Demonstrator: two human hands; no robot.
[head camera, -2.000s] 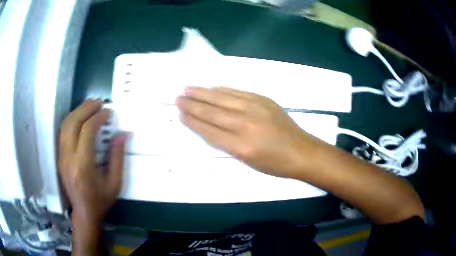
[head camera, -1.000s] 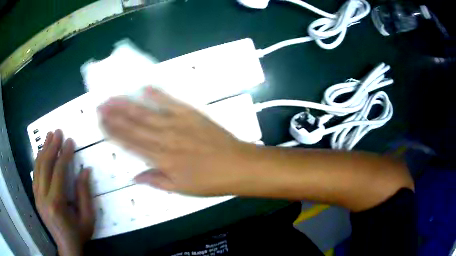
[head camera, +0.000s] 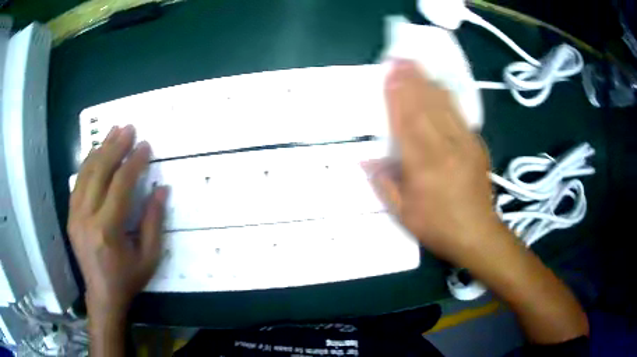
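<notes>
Three white power strips lie side by side on the dark green bench: a far one (head camera: 258, 104), a middle one (head camera: 279, 181) and a near one (head camera: 293, 254). My left hand (head camera: 115, 209) rests on their left ends, fingers spread, holding nothing up. My right hand (head camera: 433, 153) is over their right ends, slightly blurred, with a white wiping cloth (head camera: 443, 59) under and beyond its fingers. The cloth covers the right end of the far strip. Small dark USB ports show at the far strip's left end.
White cord bundles (head camera: 545, 195) lie at the right, with another coil (head camera: 541, 73) and a plug (head camera: 442, 8) farther back. A clear plastic object (head camera: 611, 84) is at the far right. More white strips (head camera: 38, 167) stand at the left, with tangled cords (head camera: 52, 331) below.
My right hand and the cloth have moved from the left part of the strips to their right ends. My left hand stays on the left ends. The camera view has turned.
</notes>
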